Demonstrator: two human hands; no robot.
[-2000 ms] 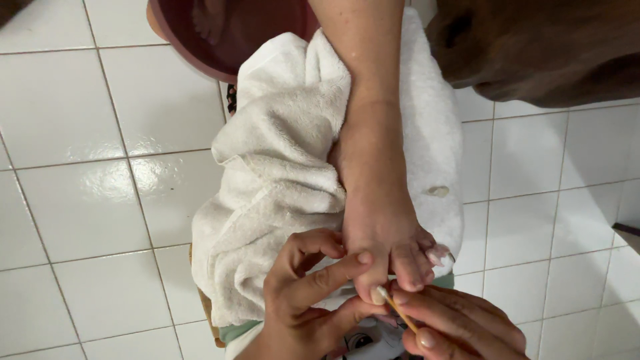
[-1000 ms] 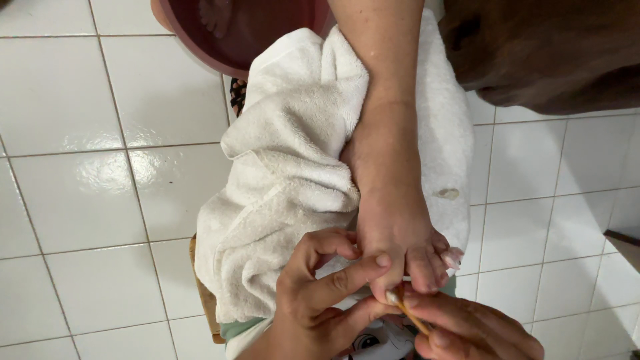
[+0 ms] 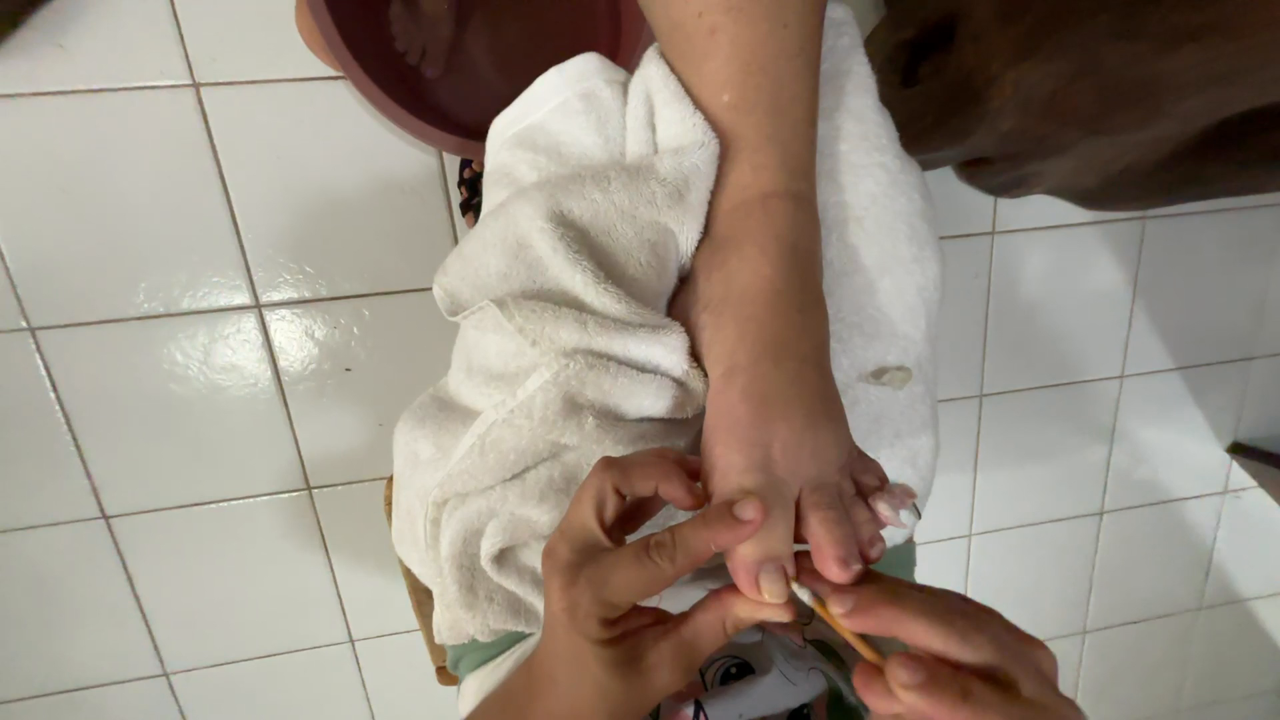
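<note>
Another person's bare foot (image 3: 770,430) rests on white towels (image 3: 570,300), toes toward me. My left hand (image 3: 650,570) holds the big toe (image 3: 758,560), with fingers on top and the thumb under its tip. In my right hand (image 3: 940,640) is a thin wooden stick (image 3: 848,632) with a white cotton tip, which lies at the side of the big toenail (image 3: 772,582). A whitish pink wad (image 3: 895,505) sits by the smallest toes. A small pale scrap (image 3: 890,377) lies on the towel right of the foot.
A dark red basin (image 3: 400,90) holding another foot (image 3: 425,35) stands at the upper left. Brown cloth (image 3: 1080,100) hangs at the upper right. White floor tiles (image 3: 150,400) surround a wooden support edge (image 3: 425,620) under the towels. Printed fabric (image 3: 740,670) shows below the toes.
The stick's cotton tip has shifted slightly from the front of the big toenail to its side. My left hand keeps its hold on the toe.
</note>
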